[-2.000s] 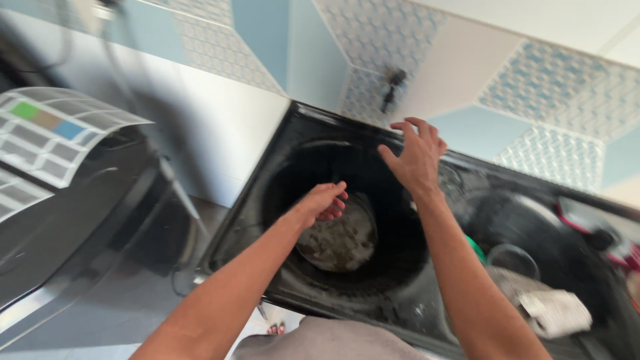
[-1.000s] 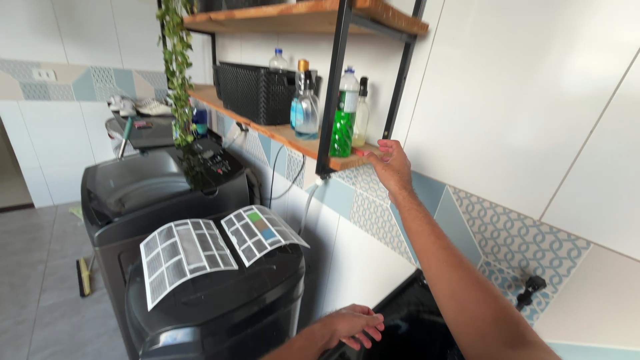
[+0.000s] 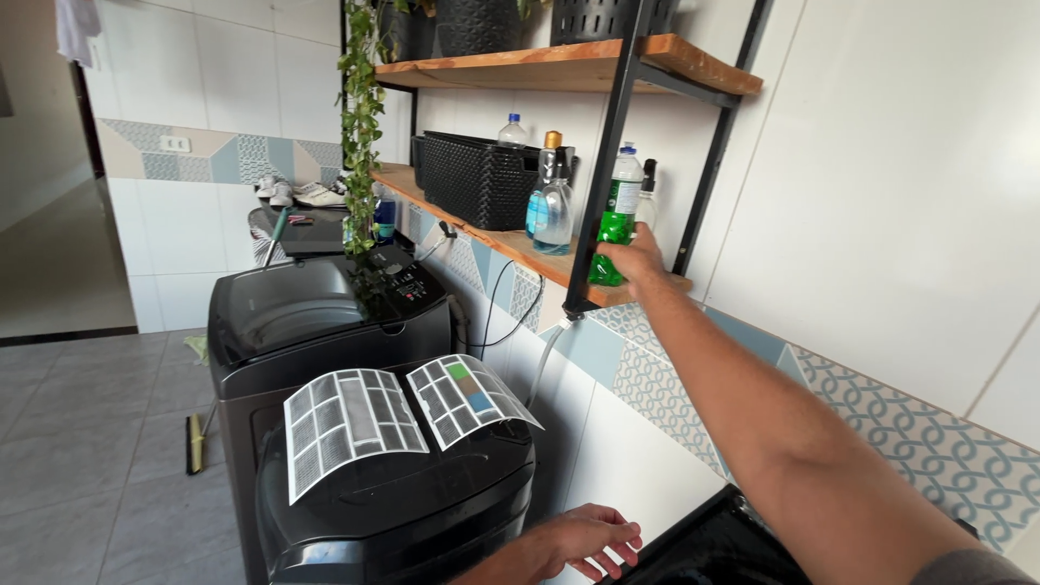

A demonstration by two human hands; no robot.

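Observation:
My right hand [image 3: 638, 258] is wrapped around the lower part of a clear plastic bottle of green liquid [image 3: 615, 223], which stands at the right end of the lower wooden shelf. Behind it is a clear bottle with a black top [image 3: 648, 195]. Left of the shelf's black metal post are a clear spray bottle of blue liquid [image 3: 554, 218] and a blue bottle with a gold cap [image 3: 537, 203]. Low in the view, my left hand [image 3: 597, 543] hangs by the edge of the black sink [image 3: 715, 548], fingers apart and holding nothing.
Two mesh air filters [image 3: 351, 422] [image 3: 470, 398] lie on a black appliance lid [image 3: 390, 496]. Beyond stands a black top-loading washing machine [image 3: 325, 325]. A black woven basket [image 3: 479, 180] sits on the shelf beside a trailing plant [image 3: 361, 122]. The shelf's black post [image 3: 605, 154] rises beside my right hand.
The view has swung from the sink up to the shelf. My right hand has gone from above the sink to the shelf and taken hold of the green bottle.

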